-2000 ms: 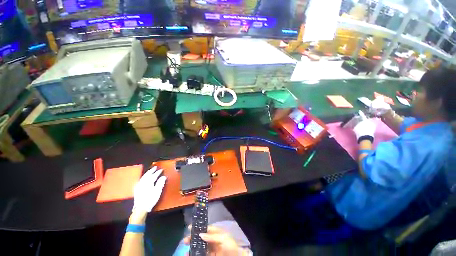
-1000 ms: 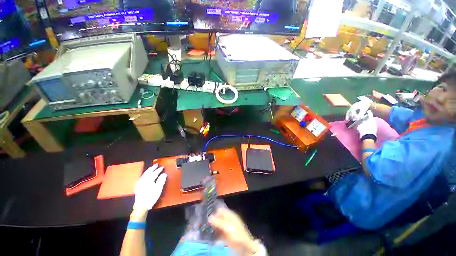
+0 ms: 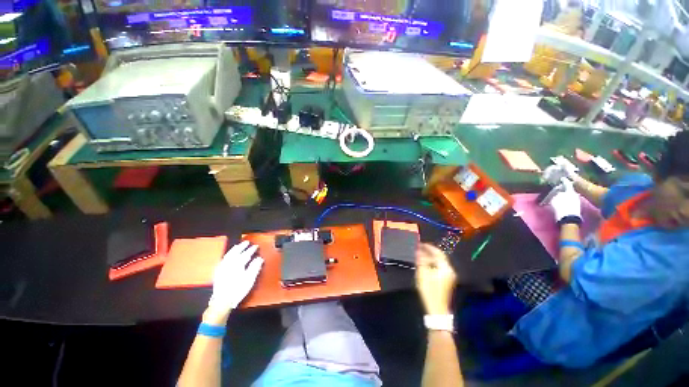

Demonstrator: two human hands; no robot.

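Note:
A flat black set-top box (image 3: pixel 303 263) sits on the orange-brown fixture board (image 3: pixel 353 272), against the connector block (image 3: pixel 304 236) at its back. My left hand (image 3: pixel 236 277), in a white glove, lies flat over the board's left edge, with nothing in it. My right hand (image 3: pixel 436 273), bare and blurred, is closed just right of a second black box (image 3: pixel 399 246) on a foam pad. The dark, button-covered end of the remote control (image 3: pixel 450 240) shows beyond its fingers; the rest is hidden.
A third box (image 3: pixel 130 245) leans on a pad at left, beside a bare foam pad (image 3: pixel 192 262). A blue cable (image 3: pixel 378 206) curves to the orange test box (image 3: pixel 470 198). A green pen (image 3: pixel 480 247) lies at right. A person in blue (image 3: pixel 604 280) works at far right.
My right hand has moved from over my lap, right and forward, with the remote. My left hand stays at the board. The view has shifted slightly, and the person at right has turned their head down.

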